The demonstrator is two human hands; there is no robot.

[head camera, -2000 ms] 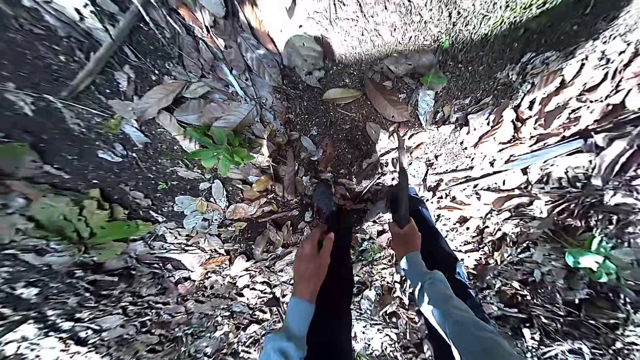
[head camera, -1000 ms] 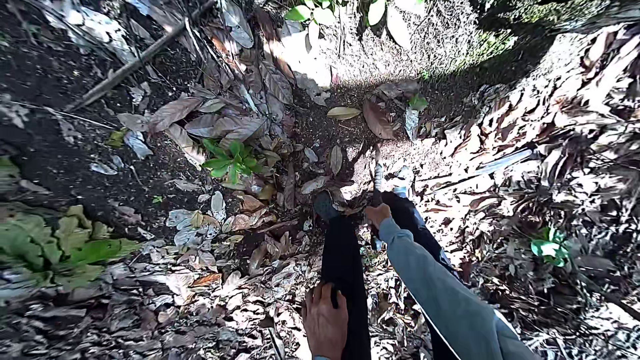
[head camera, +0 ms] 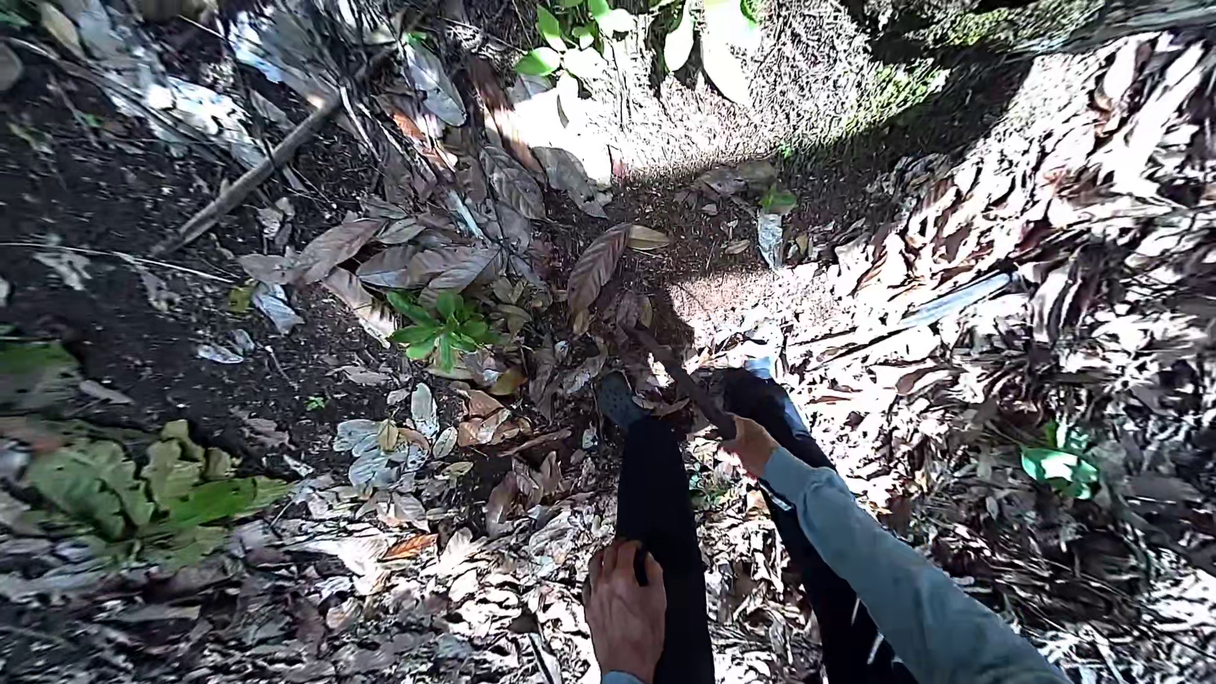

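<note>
My right hand [head camera: 750, 445] is closed around the near end of a long dark tool, perhaps a machete [head camera: 686, 382]. Its far end points up and left, close to brown leaf litter and dark soil. A large dry brown leaf [head camera: 598, 269] lies just beyond that end. My left hand [head camera: 627, 605] rests by my left thigh, back of the hand up, with a small dark object [head camera: 641, 567] near its fingers; whether it grips that object is unclear. My left shoe [head camera: 619, 399] shows beside the tool.
A small green plant [head camera: 444, 330] grows left of my feet, with a broad-leaved plant [head camera: 142, 489] farther left. A fallen branch [head camera: 252, 180] lies at upper left. Green leaves [head camera: 579, 43] stand at the top, and a pale stick [head camera: 959, 299] lies at right.
My left hand has dropped back from in front of me to beside my left thigh. The tool, upright in the earlier frames, now slants up and left from my right hand.
</note>
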